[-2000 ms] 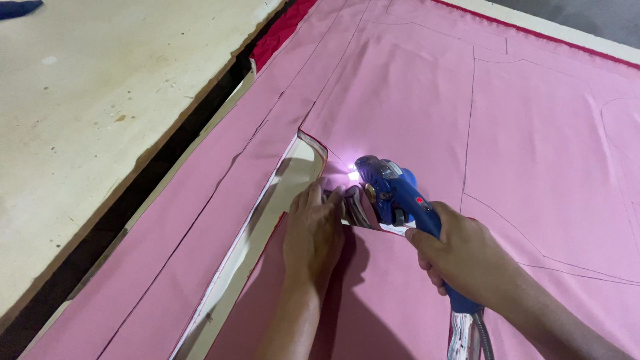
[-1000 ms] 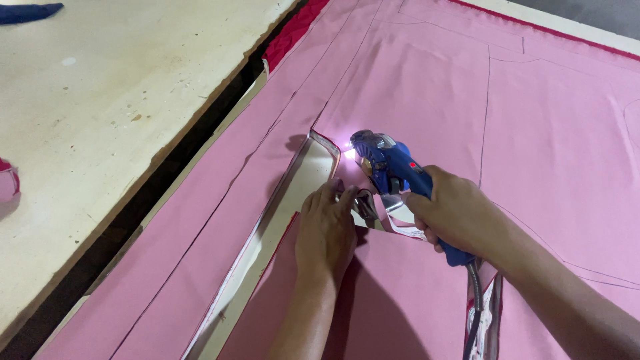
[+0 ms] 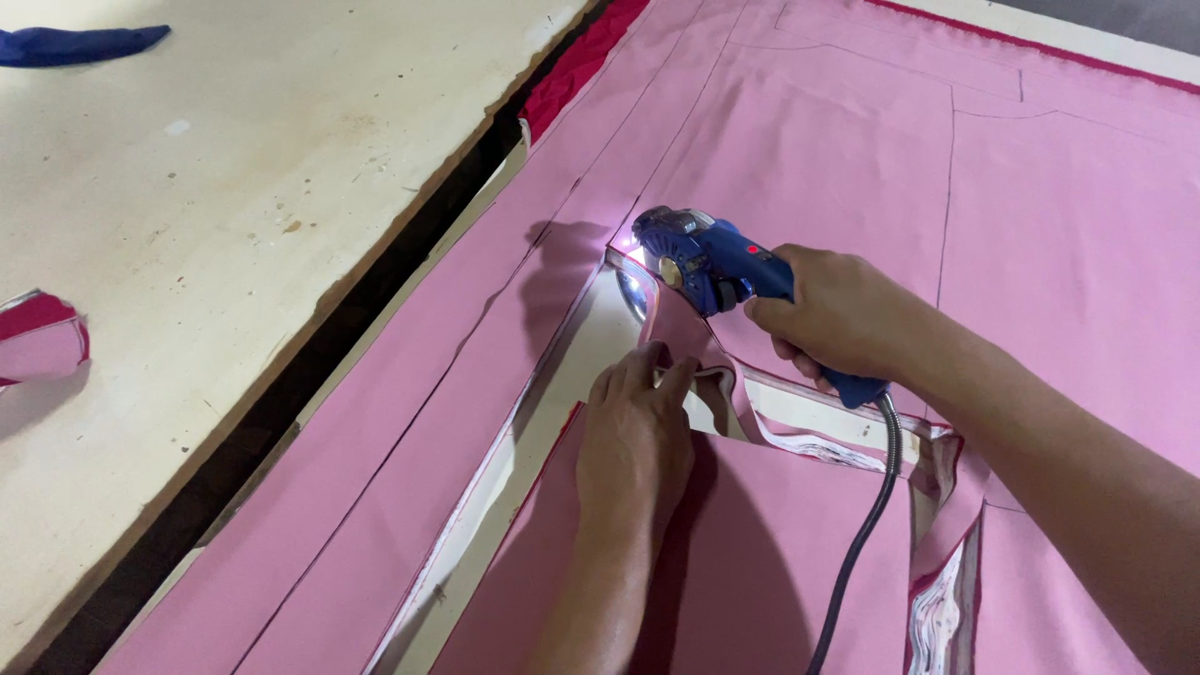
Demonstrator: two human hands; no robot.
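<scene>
My right hand [image 3: 834, 314] grips a blue corded electric rotary fabric cutter [image 3: 694, 258], whose lit head meets the cut edge of a thick stack of pink cloth [image 3: 816, 178] marked with dark pattern lines. My left hand [image 3: 642, 403] is just below the cutter, its fingertips on a narrow loose strip of layered cloth [image 3: 684, 328]; whether they pinch it is hard to tell. Below that hand lies a separate cut pink stack [image 3: 750, 553]. The cutter's cord [image 3: 867, 525] runs down over it. The blade is partly hidden.
A pale worn table [image 3: 234, 187] stands at the left, past a dark gap [image 3: 281, 403]. On it lie a blue cloth-like piece [image 3: 84, 45] and a small pink and red bundle [image 3: 42, 337]. Crumpled red cloth [image 3: 581, 66] shows at the stack's far left edge.
The cutter in my right hand has moved up and left along the cloth to the corner of the cut gap. Behind it the gap beside the strip shows more open. The view has shifted somewhat.
</scene>
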